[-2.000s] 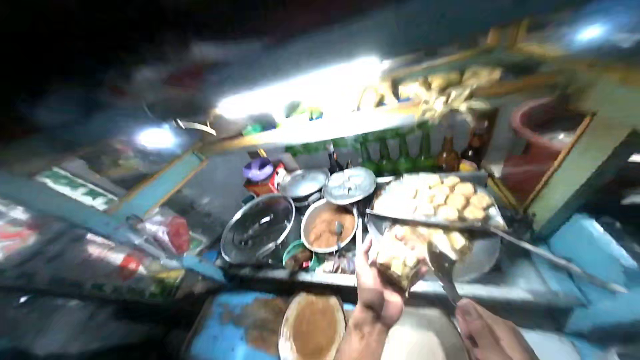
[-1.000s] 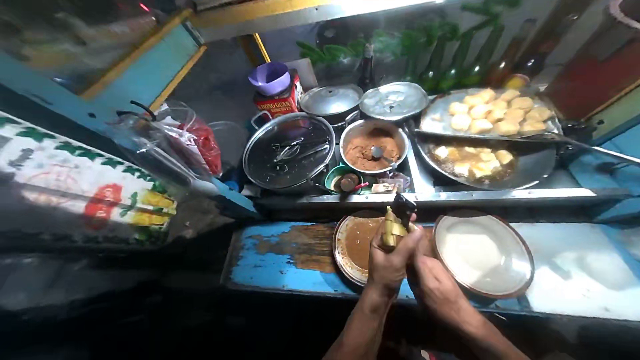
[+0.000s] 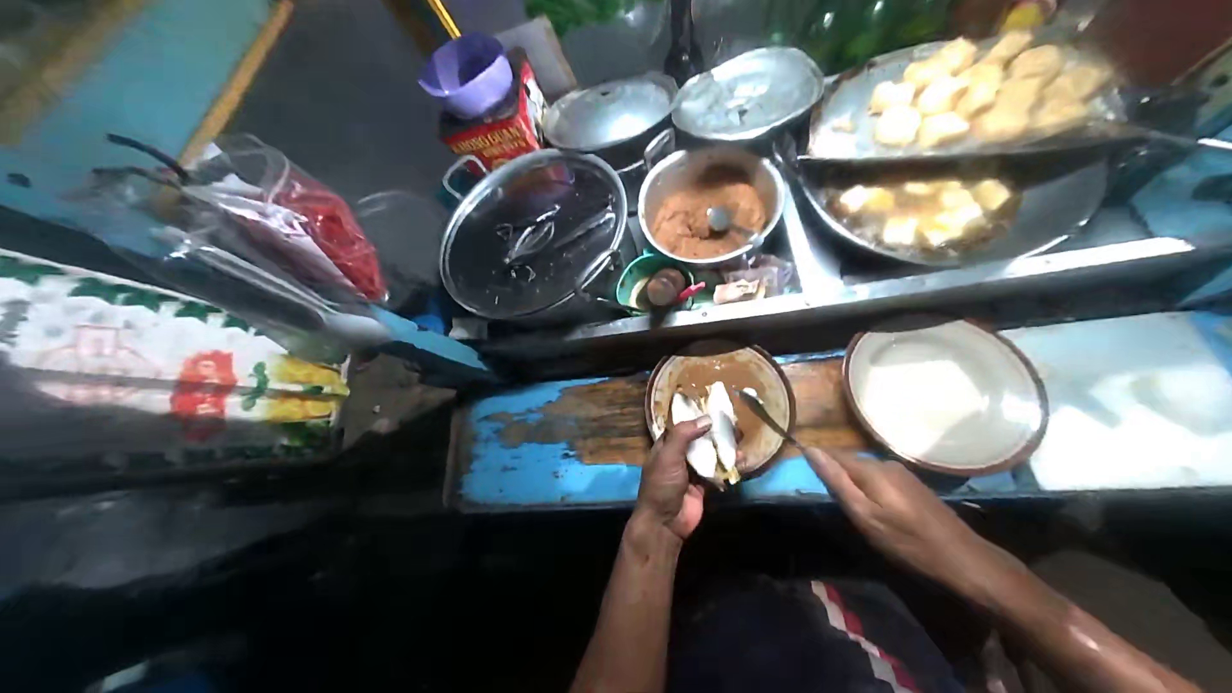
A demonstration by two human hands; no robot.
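Observation:
Over the near edge of a plate of brown sauce (image 3: 760, 445), my left hand (image 3: 671, 481) holds a split piece of food (image 3: 720, 433), white inside with a yellowish outer side. My right hand (image 3: 871, 491) grips a utensil (image 3: 770, 419), whose dark, narrow end is over the sauce, just right of the food. Whether that end touches the sauce cannot be told. A pale, brown-rimmed bowl (image 3: 1038, 423) stands right of the plate.
Behind a metal ledge (image 3: 1059, 265) stand a pot of orange-brown paste (image 3: 712, 217), a glass-lidded pan (image 3: 452, 255) and a wok with frying pieces (image 3: 1078, 207). Pale fried pieces (image 3: 1020, 96) lie above the wok. A plastic bag (image 3: 327, 226) hangs at left.
My hands have moved apart. The food, a closed yellowish piece one second ago, is now split with white showing. The utensil has come down over the sauce. The view has moved closer.

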